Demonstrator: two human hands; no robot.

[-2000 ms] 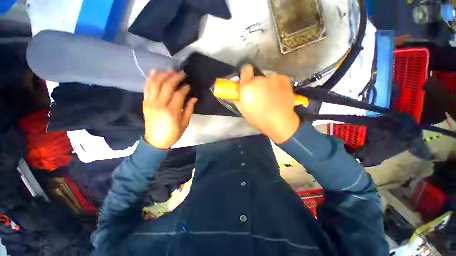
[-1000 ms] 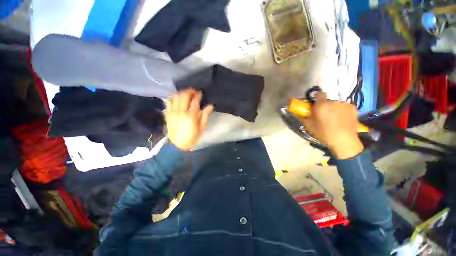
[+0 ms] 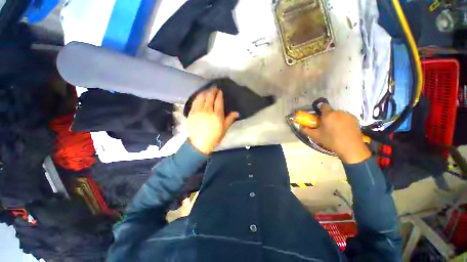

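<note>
A small black garment piece (image 3: 240, 100) lies over the right end of the grey sleeve board (image 3: 128, 74). My left hand (image 3: 209, 120) rests on its left part, fingers spread; whether the fingers grip the cloth cannot be told. My right hand (image 3: 335, 130) holds the steam iron (image 3: 307, 119) by its yellow-orange handle, right of the garment piece and apart from it, at the table's front edge.
The metal iron rest (image 3: 304, 31) stands at the far side of the white table (image 3: 256, 48). Black pieces lie beyond (image 3: 192, 30) and in front of the board (image 3: 120, 120). A blue bar (image 3: 128, 25) runs away from the board. Scissors (image 3: 384, 106) and a red crate (image 3: 439, 102) are at right.
The iron has moved off the black piece to the right with my right hand. The black piece has shifted right and is now bunched and narrower under my left hand.
</note>
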